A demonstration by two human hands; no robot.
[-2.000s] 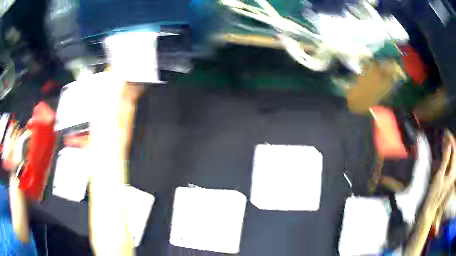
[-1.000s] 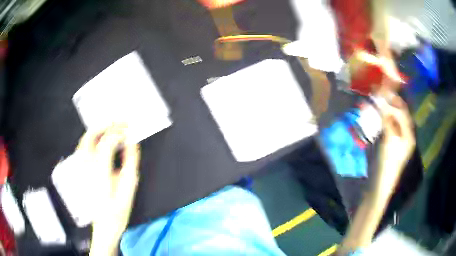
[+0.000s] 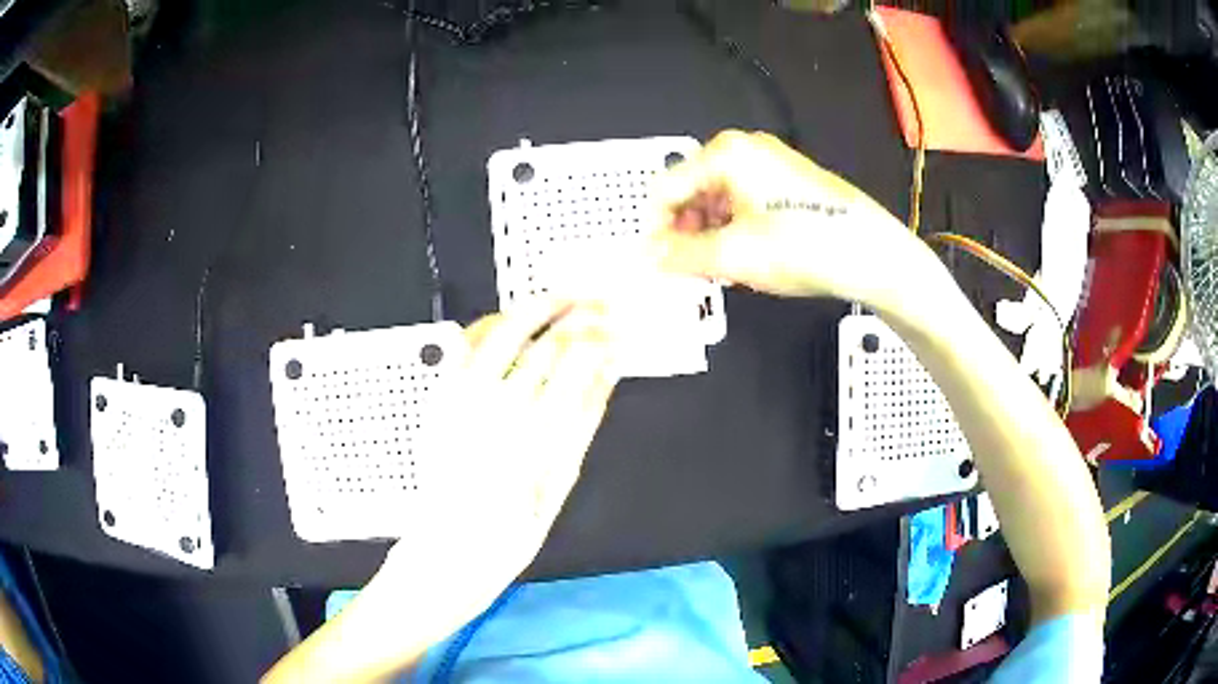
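Note:
A network box [image 3: 574, 207] lies in front of me with its vent holes and dark feet up. A plain white piece, apparently a printed label [image 3: 661, 345], covers its lower part and sticks out past its lower edge. My left hand [image 3: 548, 381] is at the label's left side, with its fingertips on it. My right hand [image 3: 748, 214] is over the box's right side, fingers curled and thumb side down towards the label; glare hides whether it pinches anything. Another network box [image 3: 354, 428] lies partly behind my left hand.
More boxes lie at the left [image 3: 151, 461], far left [image 3: 27, 394] and right [image 3: 902, 408], the last partly behind my right forearm. A black mouse [image 3: 999, 87] rests on a red-orange pad [image 3: 942, 80]. A red tape dispenser [image 3: 1122, 321] and yellow-orange lead [image 3: 919, 160] are at the right.
The view has swung back over the bench from the right. My left hand has come to the middle box, and my right hand has come in from the far right to meet it.

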